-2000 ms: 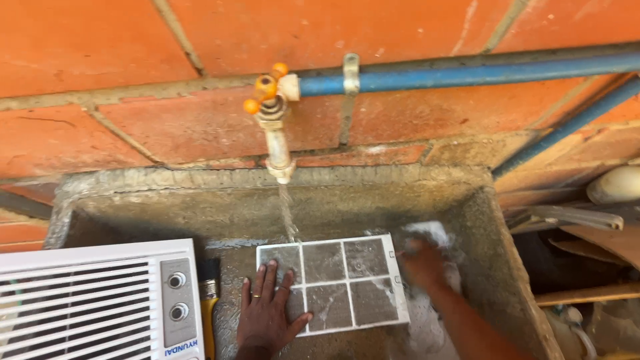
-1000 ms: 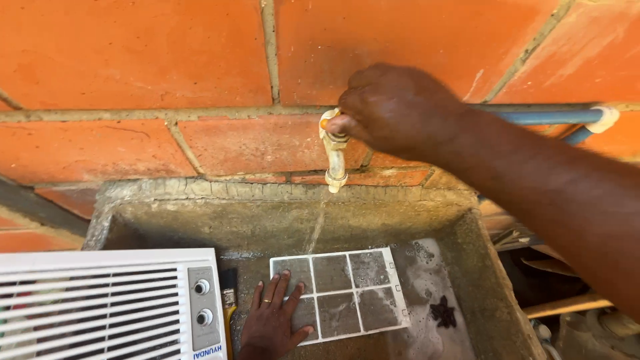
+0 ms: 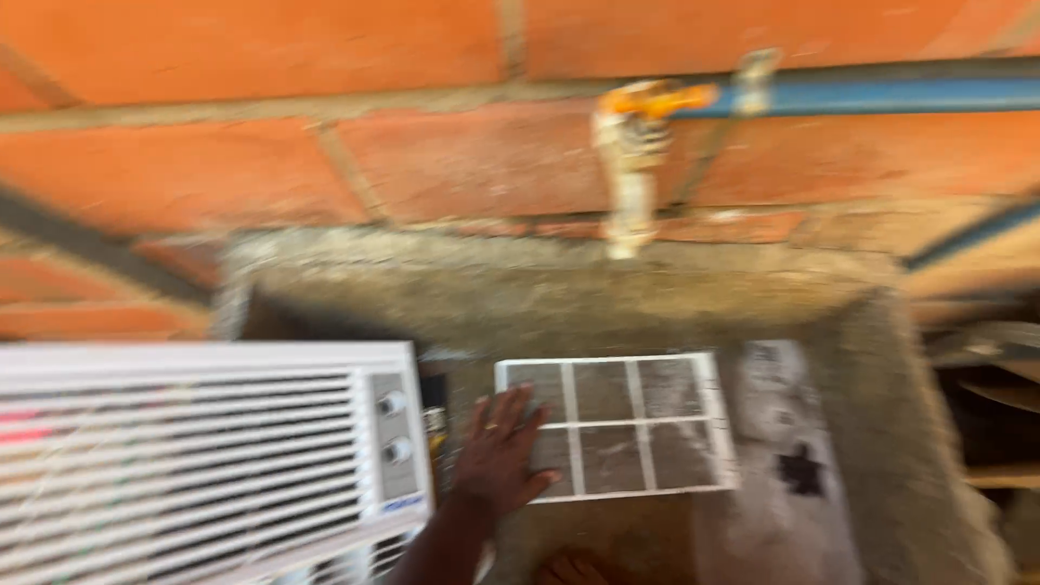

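My left hand [image 3: 505, 447] lies with spread fingers on the left part of a white-framed mesh air filter [image 3: 609, 424], which rests flat in a concrete sink [image 3: 561, 296]. At the bottom edge, a dark blurred shape [image 3: 573, 569] may be fingers; my right hand is not clearly in view. Above the sink, the tap [image 3: 630, 203] with an orange handle shows no visible stream. A dark star-shaped thing [image 3: 802, 470] lies on the wet, whitish patch right of the filter. To the left is a white louvred air-conditioner front panel [image 3: 398, 479] with two knobs.
Between the panel and my left hand, a brush [image 3: 435, 418] is partly hidden. A blue pipe [image 3: 886, 96] runs along the orange brick wall [image 3: 203, 171] to the tap. Right of the sink's rough side wall [image 3: 902, 406] are boards [image 3: 1007, 476] and other items.
My right hand has left the tap handle, and the stream seen earlier no longer shows. My left hand remains on the filter. The view has shifted and blurred.
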